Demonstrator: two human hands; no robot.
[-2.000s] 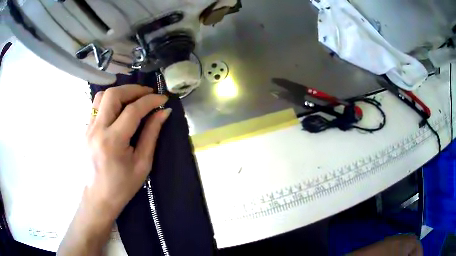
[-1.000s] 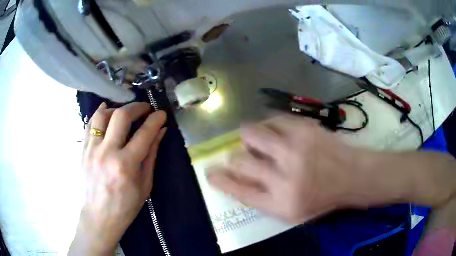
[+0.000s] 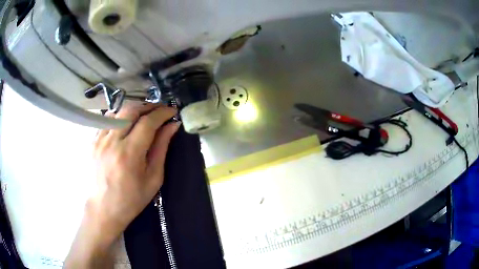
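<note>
A dark fabric strip (image 3: 191, 210) runs from under the sewing machine head (image 3: 173, 26) to the bottom edge. A silver metal zipper (image 3: 165, 231) lies along it. My left hand (image 3: 128, 163) rests on the strip's left part, thumb and index finger pinched together at the zipper beside the white cylindrical part (image 3: 200, 116). Its fingertips are close to the needle area, which the machine hides. My right hand is not in view.
Snips with red-and-black handles (image 3: 341, 122) and a black cord lie on the bed. A second red-and-black tool (image 3: 441, 118) lies by the white cloth (image 3: 388, 58). Yellow tape (image 3: 268, 157) crosses the bed edge. A printed ruler (image 3: 341, 207) follows the table's front.
My right hand, blurred over the table one second ago, has left the picture. My left hand stays on the strip near the needle area. The camera view has shifted.
</note>
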